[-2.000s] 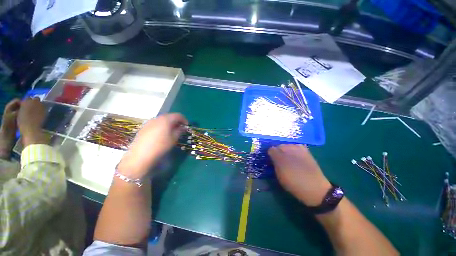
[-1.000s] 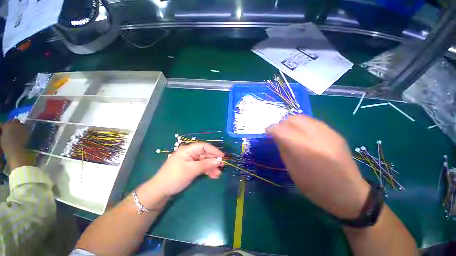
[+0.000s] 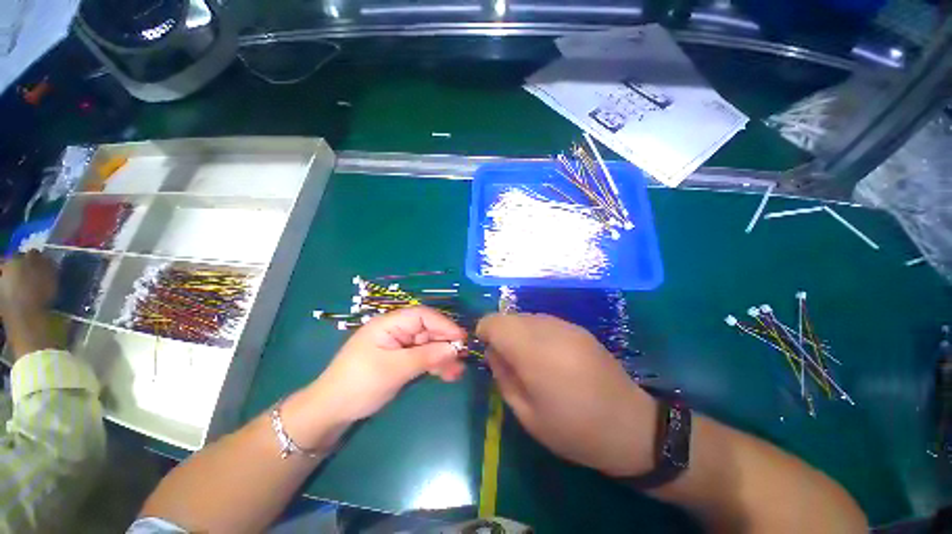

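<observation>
My left hand (image 3: pixel 391 360) pinches a tiny white connector housing (image 3: pixel 457 346) between thumb and fingertips. My right hand (image 3: pixel 538 365) is right beside it, its fingertips pinched together at the lead end; what they hold is too small to tell. Part-assembled wire harnesses (image 3: pixel 371 299) with white ends lie just behind my left hand. Loose dark wires (image 3: pixel 569 305) lie below the blue tray (image 3: pixel 652 261), partly hidden by my right hand. White pieces (image 3: pixel 543 238) fill the tray, with a small bunch of leads (image 3: pixel 593 186) over them.
A divided compartment box (image 3: pixel 298 224) with coloured wires stands left. A coworker's hand (image 3: pixel 26 297) is at its far left side. Finished harnesses (image 3: pixel 793 349) lie right. Printed sheets (image 3: pixel 668 115) and a metal rail (image 3: pixel 402 165) are behind, thin white sticks (image 3: pixel 795 214) and a plastic bag (image 3: pixel 919 209) at upper right.
My right hand has moved from the blue tray's front edge down and left to my left hand's fingertips. My left hand keeps its pinch on the white housing.
</observation>
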